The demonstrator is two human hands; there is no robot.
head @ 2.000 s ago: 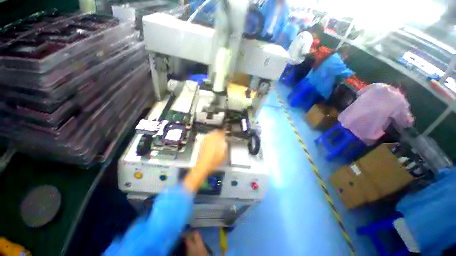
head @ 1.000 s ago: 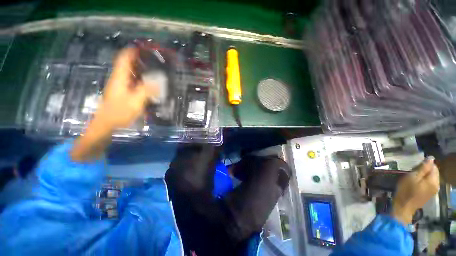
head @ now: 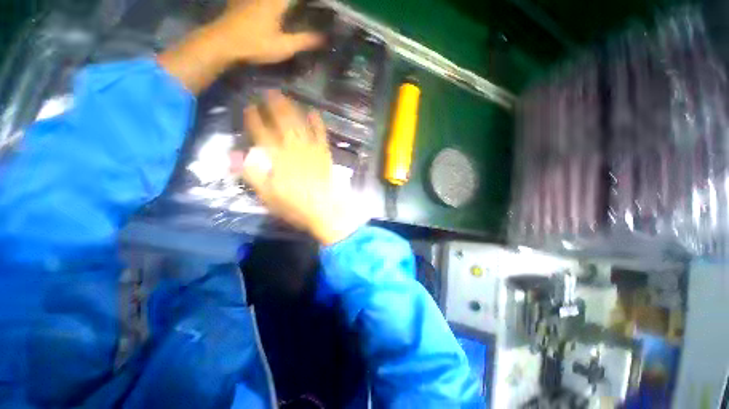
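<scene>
The clear blister tray (head: pixel 364 198) lies on the green bench at upper left, with dark parts and bright pieces in its pockets, all blurred. My left hand (head: pixel 244 36) is over the tray's far side, its fingers pointing right beside dark parts; whether it holds one cannot be told. My right hand (head: pixel 292 164) is over the tray's nearer middle, fingers bent down. A bright patch shows at its fingers, but blur hides whether something is gripped. The hands are apart.
A yellow-handled tool (head: pixel 403 134) and a grey round disc (head: pixel 453 177) lie on the green bench (head: pixel 487 136) right of the tray. A tall stack of trays (head: pixel 607 152) stands at upper right. The white machine (head: pixel 472 287) is at lower right, with metal fixtures (head: pixel 551 319).
My right hand has moved from the machine at the right to the tray. My left hand has moved up over the tray. The dark part near it a second ago is no longer clearly seen in it.
</scene>
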